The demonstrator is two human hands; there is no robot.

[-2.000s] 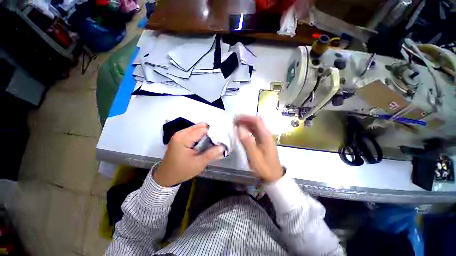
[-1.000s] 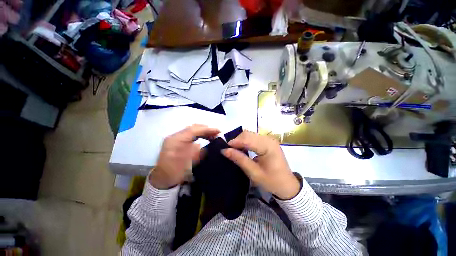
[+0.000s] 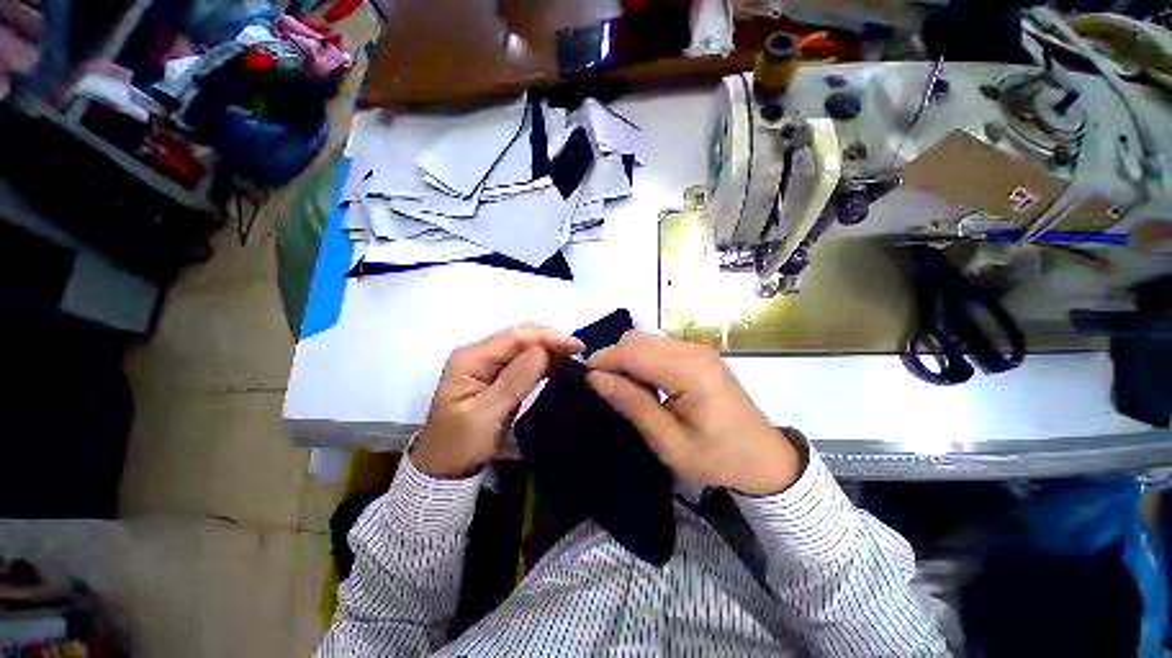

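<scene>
A black fabric piece point(image 3: 598, 450) hangs from both hands over the table's front edge, in front of my body. My left hand point(image 3: 495, 392) pinches its upper edge between thumb and fingers. My right hand point(image 3: 694, 405) pinches the same edge just to the right. A small black end of fabric point(image 3: 603, 330) sticks up between the hands, over the table. The fingertips of the two hands are close together. A pile of cut pieces point(image 3: 482, 206), grey and black, lies on the table behind my left hand.
The sewing machine head point(image 3: 758, 167) stands right of the pile, its lamp lighting the needle area. Black scissors point(image 3: 958, 328) lie right of the needle, near a blue stick point(image 3: 1056, 237). The grey table edge point(image 3: 900, 455) runs in front. A brown shelf point(image 3: 476, 58) is behind.
Both hands were apart over the table with a small piece; they came together holding the black fabric. In the last second, the left fingers closed on its edge and the fabric's hanging end shifted right.
</scene>
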